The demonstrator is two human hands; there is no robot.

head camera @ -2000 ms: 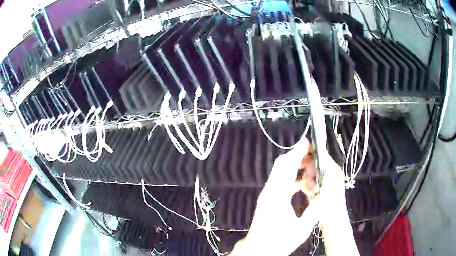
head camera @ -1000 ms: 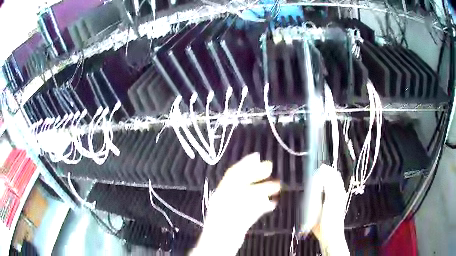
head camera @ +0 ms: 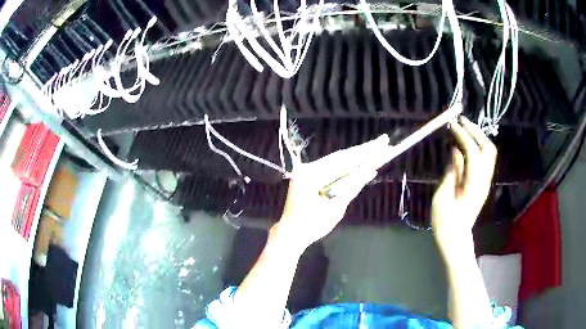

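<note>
A flat display device [head camera: 417,135] is held edge-on and tilted, showing as a thin pale bar. My left hand [head camera: 328,193] grips its lower left end. My right hand [head camera: 466,170] is at its upper right end, with fingertips on the plug of a white charging cable [head camera: 459,61]. The plug meets the device's end; whether it is fully seated cannot be told. The device's faces are hidden by the angle and my left hand.
Behind the hands is a wire rack [head camera: 411,13] with tiers of black slotted foam [head camera: 360,71]. White cables [head camera: 283,54] hang from its edge. Red crates [head camera: 35,154] stand at the left. A red item [head camera: 541,241] and grey-green floor [head camera: 379,257] show below.
The view has tilted down, so the rack sits higher. The device has gone from upright to slanted. My left hand has taken hold of it, and my right hand has moved to its cable end.
</note>
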